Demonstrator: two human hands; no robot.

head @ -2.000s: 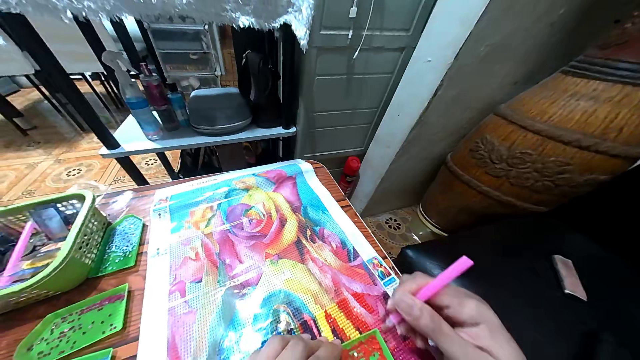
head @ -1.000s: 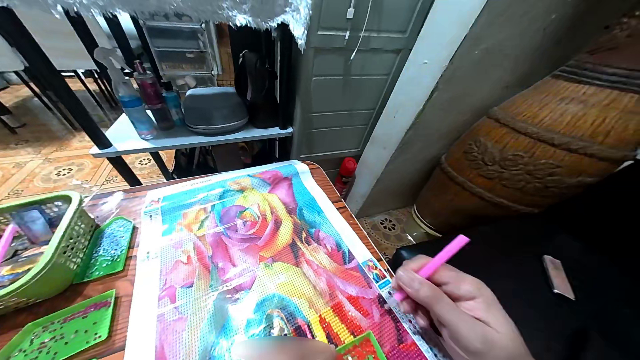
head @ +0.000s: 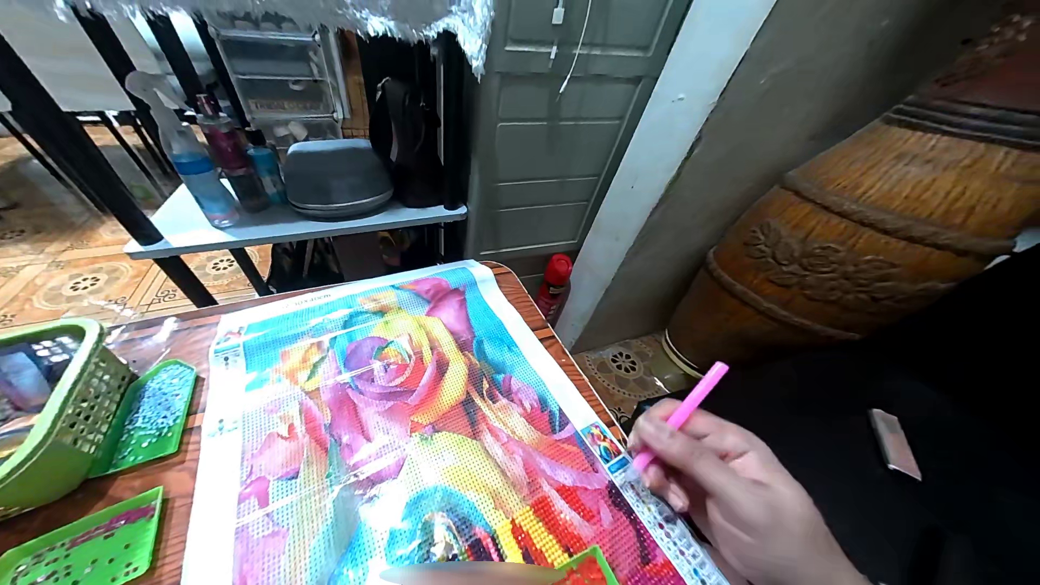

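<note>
My right hand point(head: 731, 487) holds a pink diamond-painting pen point(head: 682, 416) over the right border of a diamond-painting canvas point(head: 406, 390) printed with colourful roses. Placed drills cover the lower right part of the picture. At the bottom edge my left hand point(head: 479, 574) shows only as a blurred strip, touching or very near a small green tray point(head: 600, 561) of red drills; whether it grips the tray is hidden. Two more green trays lie to the left, one with blue drills point(head: 154, 410), the other with dark and purplish drills point(head: 97, 540).
A green plastic basket point(head: 81, 406) stands at the table's left edge. Behind the wooden table point(head: 520, 301) are a shelf point(head: 268, 231) with a spray bottle point(head: 191, 162) and a grey case point(head: 337, 179), and a red-capped can point(head: 555, 284). A large brown jar point(head: 845, 236) stands at right.
My left hand, plainer at the bottom edge two seconds ago, now shows only as a sliver. My right hand keeps the pink pen near the canvas's right border.
</note>
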